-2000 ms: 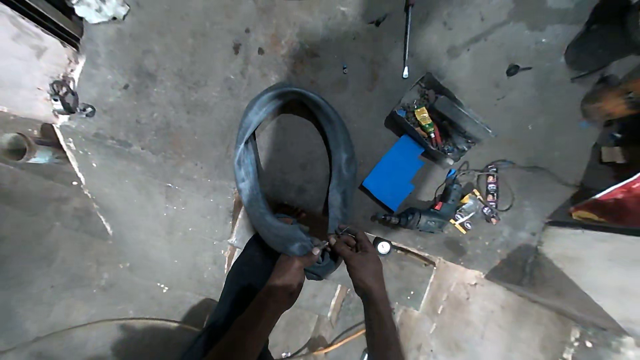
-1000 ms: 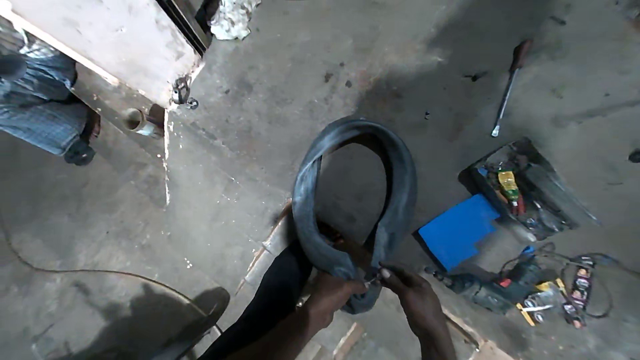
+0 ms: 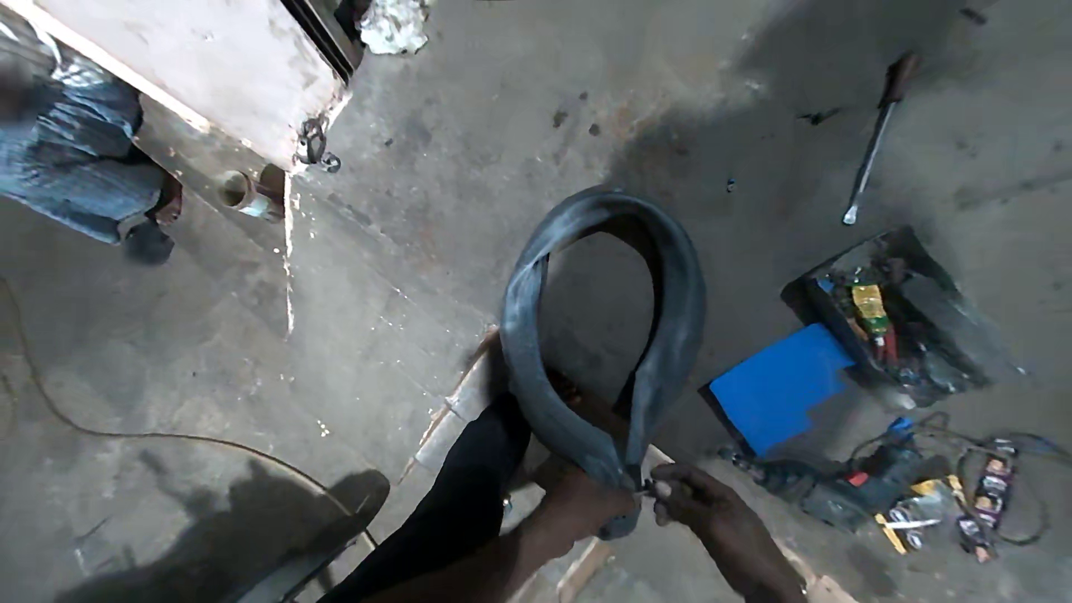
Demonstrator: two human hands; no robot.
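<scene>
A dark grey rubber inner tube (image 3: 523, 335) forms a flattened, partly deflated loop in front of me, low in the middle of the head view. My left hand (image 3: 590, 502) grips the tube at its near end, where it is folded. On the right side of that fold, my right hand (image 3: 687, 494) has its thumb and fingertips on a small metal piece, which looks like the tube's valve stem. The fingertips partly cover it. My leg in dark cloth lies under the tube.
To the right are an open black toolbox (image 3: 930, 335) with tools, a blue flat panel (image 3: 779, 385), a corded power drill (image 3: 854, 494) and small packets. A screwdriver (image 3: 875, 151) lies farther off. Another person's clothed leg (image 3: 84, 159) is at upper left, near a short pipe (image 3: 239, 191). A hose (image 3: 167, 435) crosses the floor.
The view has swung left, bringing the other person into sight. Both hands stay at the tube's near end, by the small metal piece.
</scene>
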